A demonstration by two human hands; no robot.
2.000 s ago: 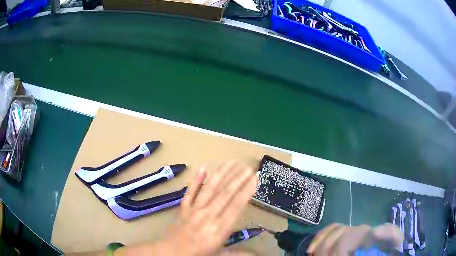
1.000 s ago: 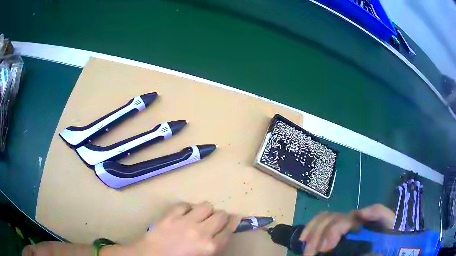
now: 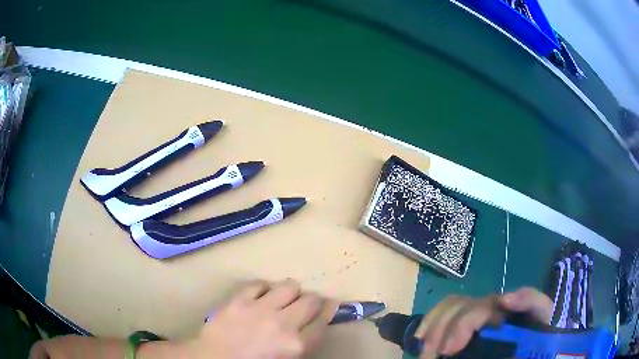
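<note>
My left hand point(image 3: 270, 319) holds a pen body point(image 3: 348, 313) down on the tan work board point(image 3: 182, 294). The pen's black tip points right and most of its body is hidden under the hand. My right hand point(image 3: 469, 319) grips a blue and black electric screwdriver point(image 3: 536, 343), cut off by the bottom edge. Its black nose is close to the pen's tip; I cannot tell if they touch. Three finished-looking pen bodies point(image 3: 217, 228) lie side by side on the board's left. A screw tray point(image 3: 424, 217) full of silver screws sits at the board's right edge.
Waiting pen bodies point(image 3: 572, 287) lie fanned on the green surface at right. A clear parts bag point(image 3: 10, 116) is cut off at the left edge. A white strip point(image 3: 294, 110) separates the board from the green belt point(image 3: 280, 49). A blue parts bin point(image 3: 522, 28) is across the belt.
My left hand has moved down from above the board and now holds the pen body. The view has tilted down, so things sit higher in it. The right hand still grips the screwdriver.
</note>
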